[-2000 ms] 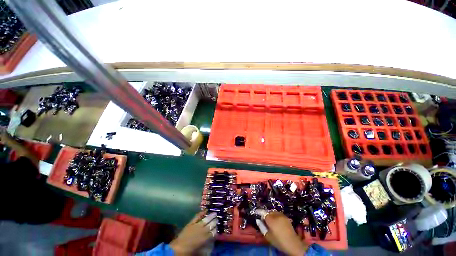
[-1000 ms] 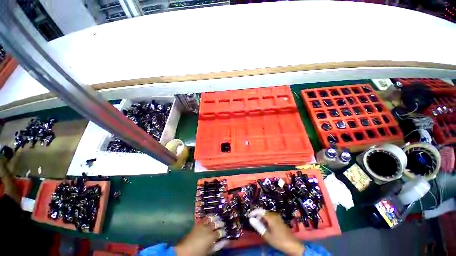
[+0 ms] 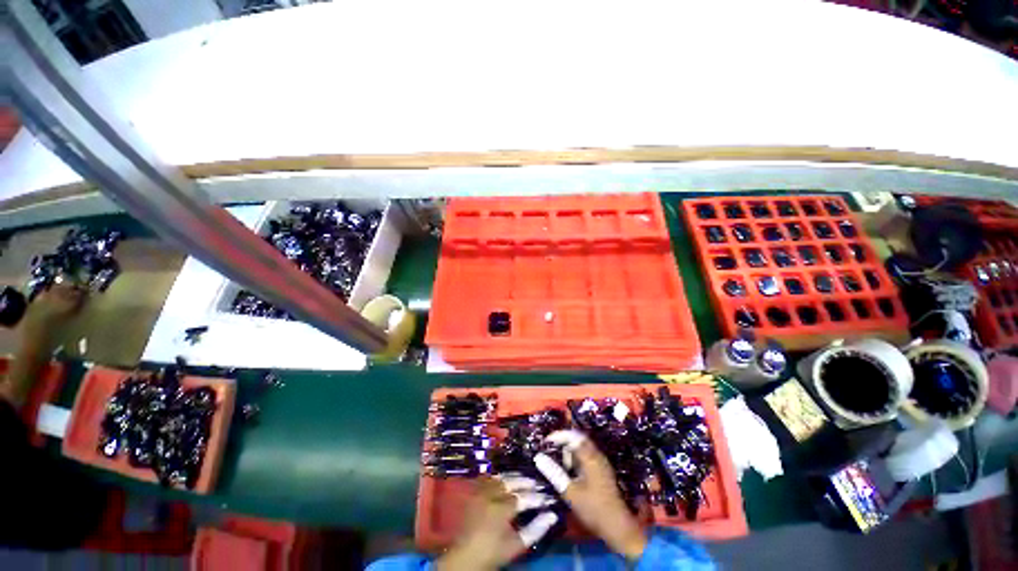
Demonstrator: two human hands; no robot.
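Note:
An orange-red parts tray [image 3: 723,491] lies nearest me. It holds a heap of glossy black-and-silver parts [image 3: 670,452] at its middle and right, and a neat column of parts [image 3: 460,433] at its left. My left hand [image 3: 505,522], with white finger cots, is over the tray's front, blurred, with dark parts at its fingertips. My right hand [image 3: 583,482], also with white cots, is on the near left side of the heap. Its fingers are bent around dark parts that I cannot make out singly.
Behind is a compartment tray [image 3: 558,290] with one dark part. A fuller pocket tray [image 3: 795,268], small jars [image 3: 746,359] and cream rings [image 3: 860,381] are right. Left are a white bin [image 3: 385,251], a neighbour's tray [image 3: 212,446], another person's arm [image 3: 39,335] and a metal upright [image 3: 190,212].
My left hand has moved right and down from the column toward my right hand. The column looks shorter at its near end. Another person's hand has moved to the parts at the far left.

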